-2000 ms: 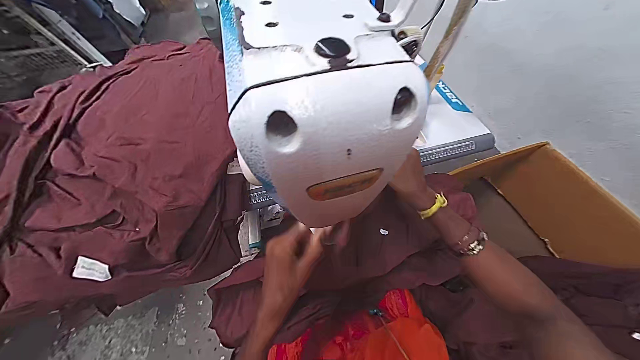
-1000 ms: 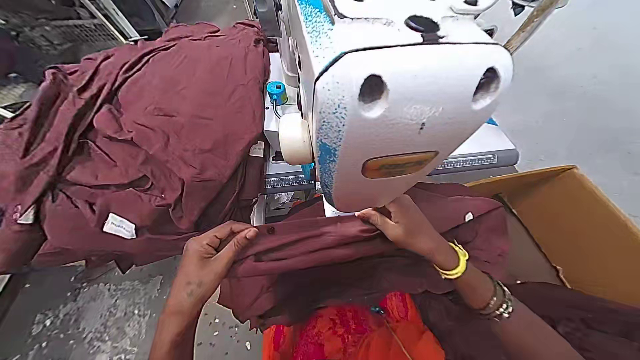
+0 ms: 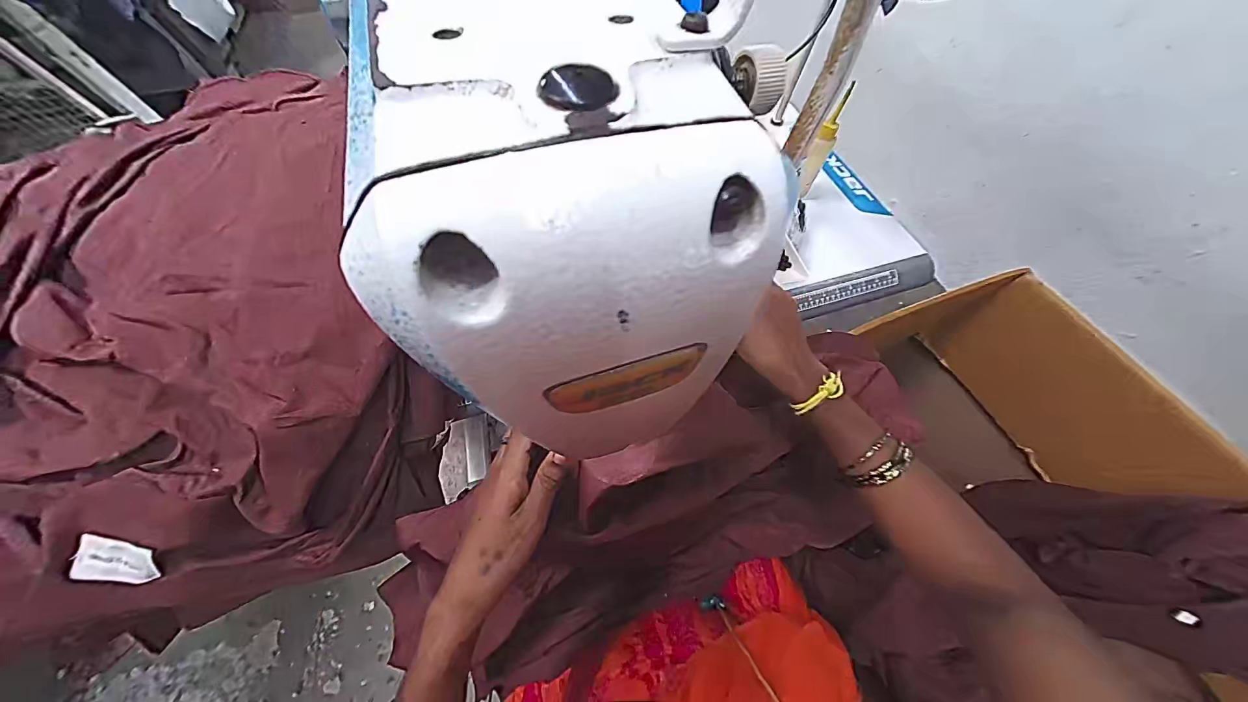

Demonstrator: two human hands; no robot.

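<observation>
The white head of a Jack sewing machine [image 3: 585, 283] fills the middle of the view and hides its needle area. Under its lower left edge, my left hand [image 3: 517, 492] rests at the maroon cloth [image 3: 682, 468], thumb and fingertips partly covered by the machine. My right hand [image 3: 780, 341] reaches in behind the machine head's right side, its fingers hidden, with the same cloth below it. A yellow thread band and bracelets circle the right wrist. Whether either hand grips the cloth is not visible.
A heap of maroon garments [image 3: 224, 322] with a white label [image 3: 114, 560] lies at the left. An open cardboard box [image 3: 1072, 390] stands at the right, more maroon cloth [image 3: 1121, 556] in front of it. The machine's white bed [image 3: 858, 244] carries a ruler scale.
Both hands have gone from holding the cloth's edge in front of the machine to beside and beneath its head. The view has shifted closer over the machine.
</observation>
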